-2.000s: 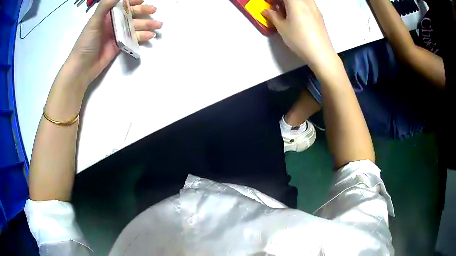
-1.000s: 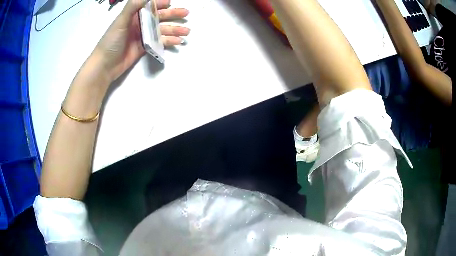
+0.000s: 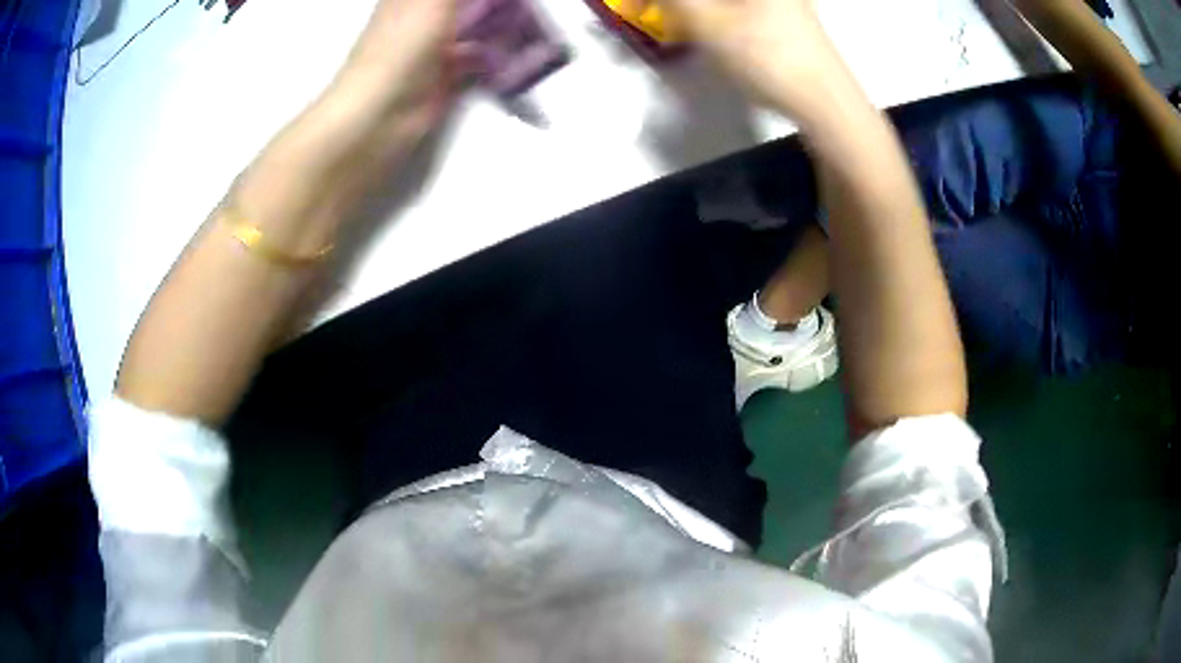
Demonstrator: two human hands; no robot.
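My left hand (image 3: 408, 65) is at the top left over the white tabletop, blurred by motion. It holds a blurred brownish-purple piece (image 3: 513, 49) whose face is turned toward me. My right hand (image 3: 738, 39) is at the top centre-right, partly cut off by the frame's top edge. Its fingers are on a red-edged flat thing with a yellow face, probably the smartphone (image 3: 635, 18). Whether this thing rests on the table is hidden. The two hands are apart.
A blue crate (image 3: 33, 246) stands along the left edge. Another person's arm (image 3: 1114, 65) reaches over the table at the upper right, with dark-blue clothed legs (image 3: 1010, 181) below. A thin dark cord (image 3: 117, 58) and small dark and red things lie at the top left.
My left hand has moved right and turned, so the piece shows its brownish face instead of its pale edge. My right hand has drawn back, and more of the red and yellow thing shows.
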